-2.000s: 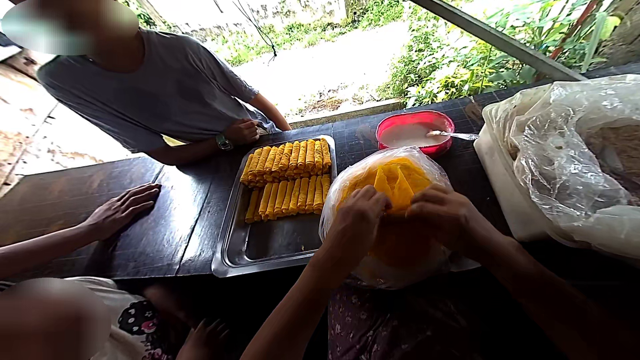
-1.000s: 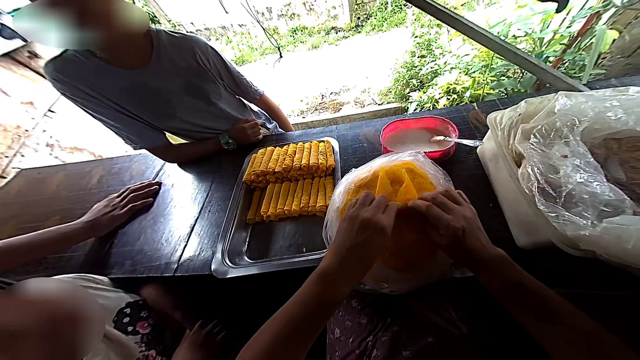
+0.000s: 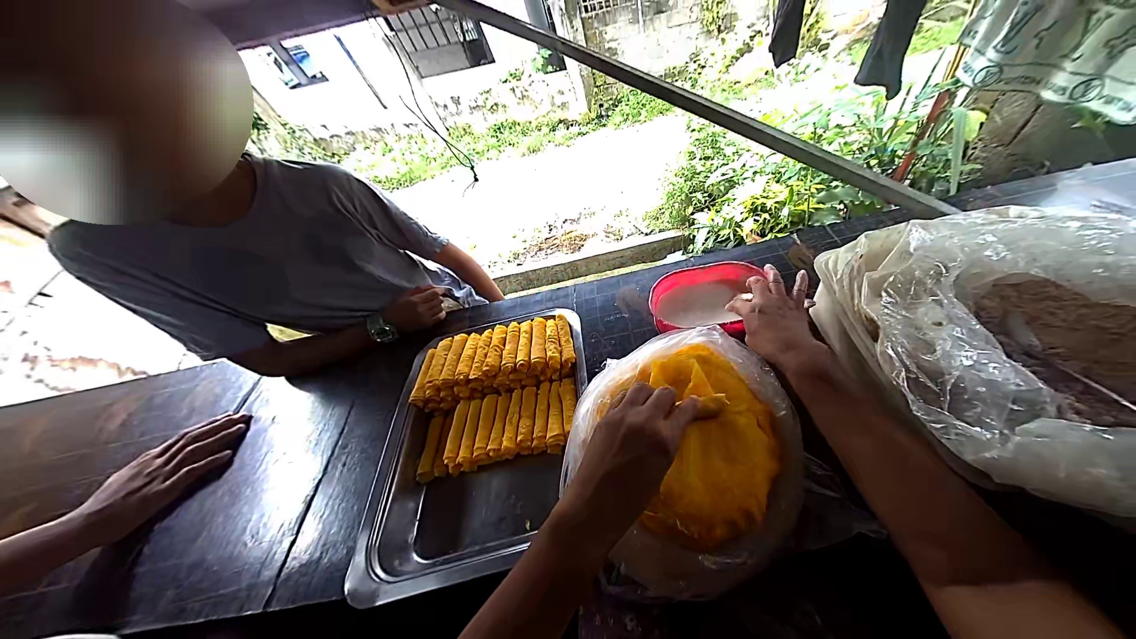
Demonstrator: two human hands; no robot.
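Note:
My left hand (image 3: 635, 444) has its fingers on a partly rolled orange wrapper (image 3: 708, 401), which lies on a stack of round orange wrappers (image 3: 723, 470) in a clear plastic bag (image 3: 599, 408). Over the right rim of a red plastic tub (image 3: 661, 297) is my right hand (image 3: 777, 319), fingers spread, near the pale, whitish contents. To the left, a metal tray (image 3: 382, 550) holds two rows of thin orange rolls (image 3: 510, 426), piled on one another.
A pale container (image 3: 843, 275) wrapped in clear plastic, with brown filling (image 3: 1047, 328), stands at the right. Across the dark table (image 3: 293, 470) a person (image 3: 266, 257) leans on a forearm. Another person's hand (image 3: 169, 475) lies flat on the table at left.
My right hand has left the wrapper and moved forward to the red tub. A spoon-like utensil seen earlier at the tub's right rim is no longer visible. The view has tilted up somewhat.

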